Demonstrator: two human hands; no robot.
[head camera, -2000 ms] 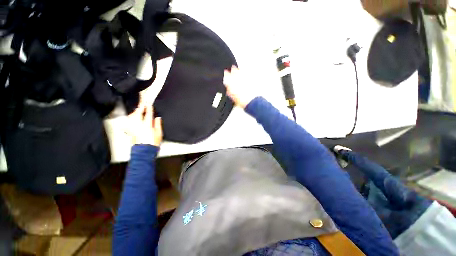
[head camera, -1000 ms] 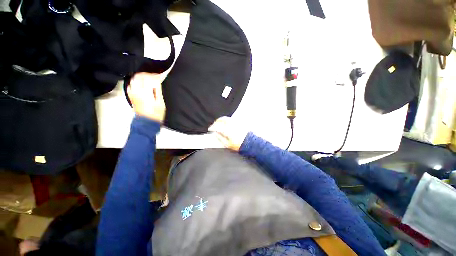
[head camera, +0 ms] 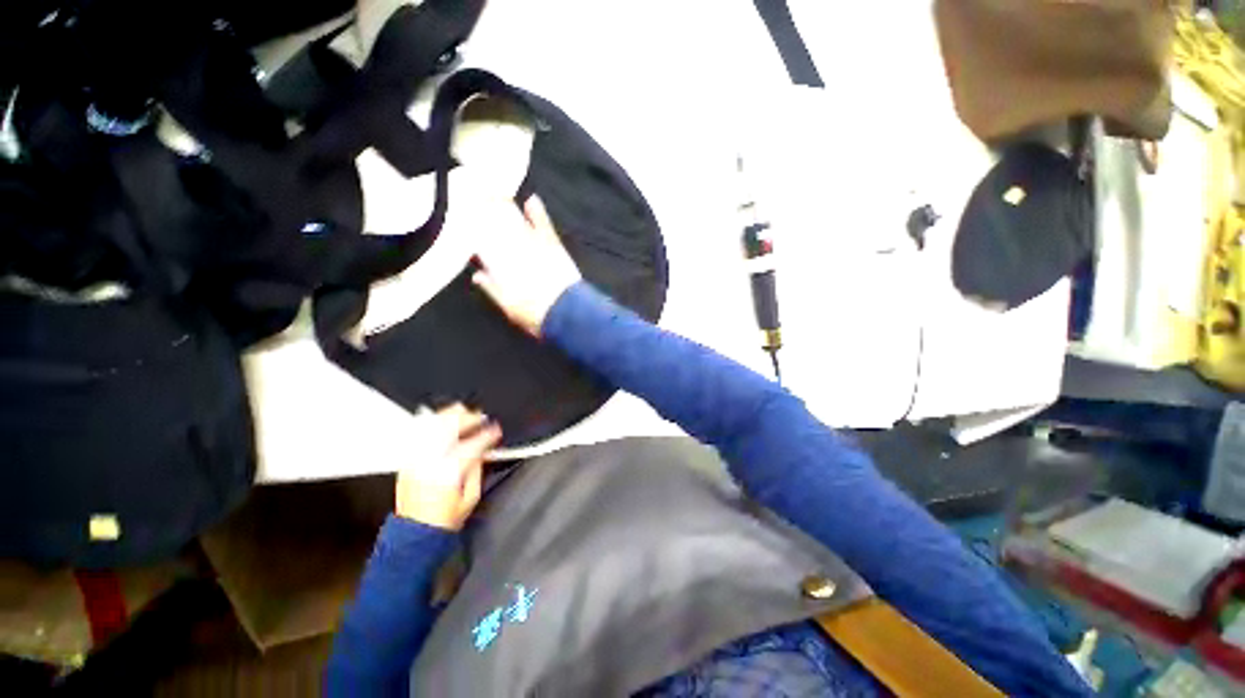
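A black crescent shoulder bag [head camera: 608, 205] lies flat on the white table in front of me, its strap [head camera: 440, 184] looping at its upper left. My right hand [head camera: 526, 266] lies on the bag near its inner edge, fingers slightly apart. My left hand [head camera: 451, 464] is at the bag's lower edge by the table's front edge, fingers bent; whether it grips the fabric is hard to tell. No label shows on the bag's visible face. The slim wand [head camera: 762, 273] with a dark handle lies to the right, untouched.
A pile of black bags and straps [head camera: 178, 205] fills the left, one bag [head camera: 109, 423] overhanging the edge. A black plug [head camera: 924, 218], a round-bottomed black bag [head camera: 1017, 232], a brown bag [head camera: 1051, 68] and a loose black strap [head camera: 788, 41] lie rightward. A cardboard box [head camera: 307, 559] stands below.
My right hand has moved from the bag's lower edge up onto its middle. My left hand has moved from the inner edge down to the lower edge. The bag's label no longer shows.
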